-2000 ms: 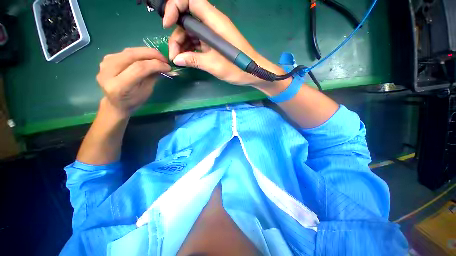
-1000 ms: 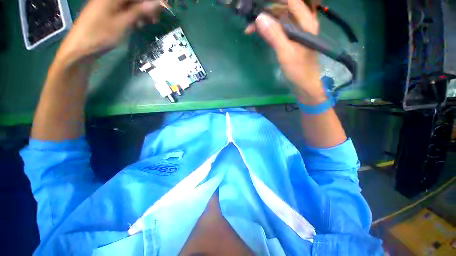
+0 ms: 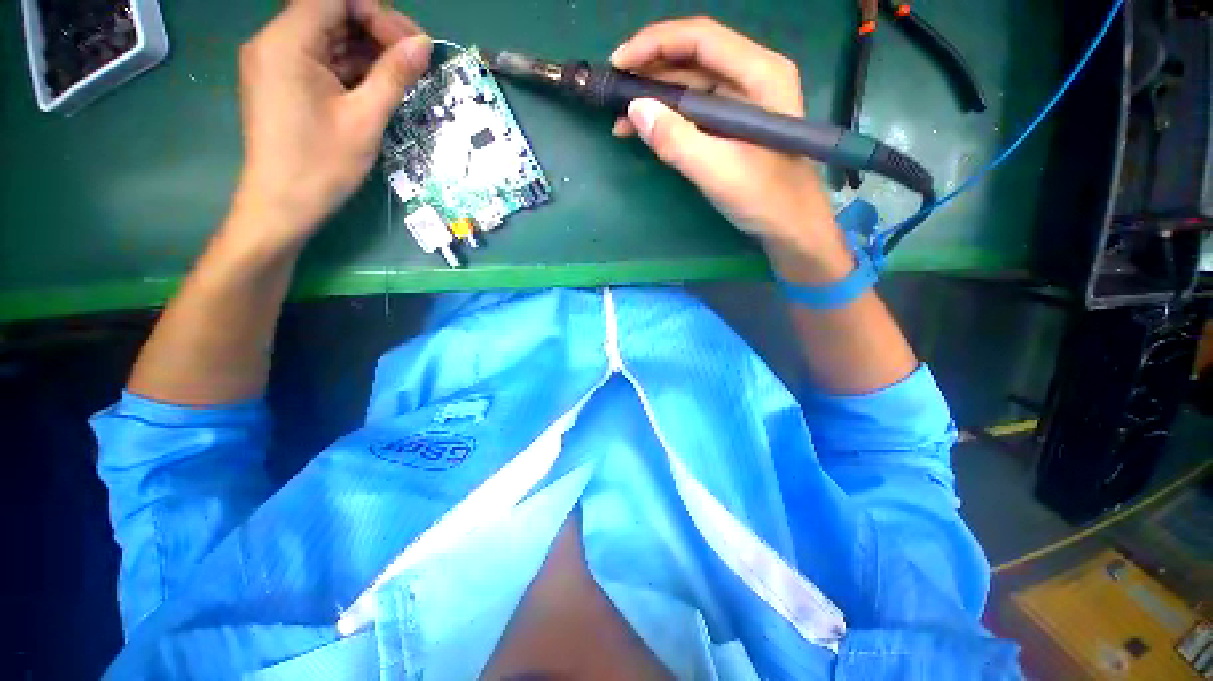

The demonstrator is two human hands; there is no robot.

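Note:
A circuit board [image 3: 472,149] lies on the green mat, its crowded face with silver and yellow connectors up. My right hand [image 3: 732,120] holds the soldering iron [image 3: 745,120] like a pen, its metal tip pointing left at the board's upper corner. My left hand [image 3: 326,120] pinches a thin pale solder wire [image 3: 450,44] at the board's upper left; the wire's end is near the iron tip. Whether tip, wire and board touch is too small to tell.
A white-rimmed parts tray [image 3: 101,91] of dark parts is at the upper left. Orange-and-black cutters [image 3: 862,93] lie open at the upper right. A blue strap [image 3: 835,286] with a blue cord [image 3: 1018,140] is on my right wrist. A black case [image 3: 1093,200] stands at the right.
The board, earlier between my hands, now lies flat on the mat. Both hands have moved in toward its upper corner, bringing the iron tip and solder wire close together there.

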